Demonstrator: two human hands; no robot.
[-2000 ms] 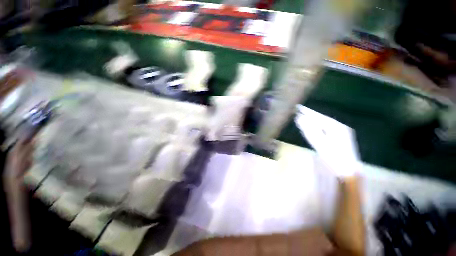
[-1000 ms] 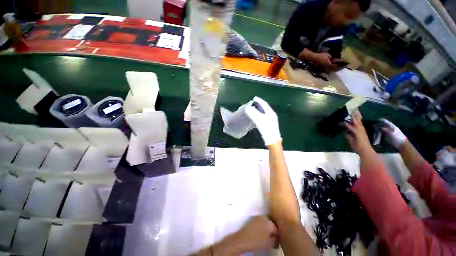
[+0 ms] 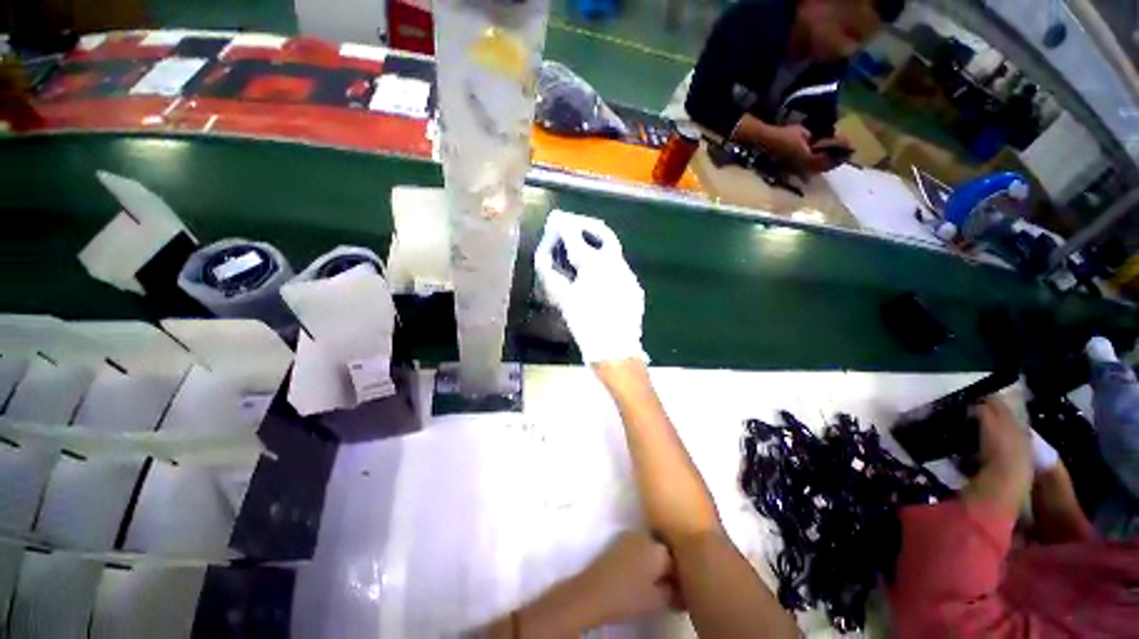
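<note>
My right hand [image 3: 592, 290], in a white glove, reaches over the green belt just right of the taped post, fingers curled around a small dark item [image 3: 575, 255], mostly hidden. A dark shape lies below the glove, unclear. My bare left hand [image 3: 612, 582] is at the bottom, against my right forearm; its fingers are partly hidden. An open retail box [image 3: 341, 337] with its white flap up stands left of the post. Another open box [image 3: 419, 240] is partly behind the post. Two bagged products [image 3: 235, 272], [image 3: 344, 265] stand on the belt.
The post [image 3: 485, 200] rises between me and the green belt [image 3: 737, 293]. Rows of open boxes [image 3: 187, 493] fill the left. Black cables [image 3: 831, 512] lie tangled at right, beside a red-sleeved neighbour's arms [image 3: 999, 549]. A person sits opposite, beyond the belt.
My gloved hand has moved left towards the post; the pale translucent piece it held no longer shows. The neighbour's hands have moved from the belt down to the table. My left hand stays near my forearm.
</note>
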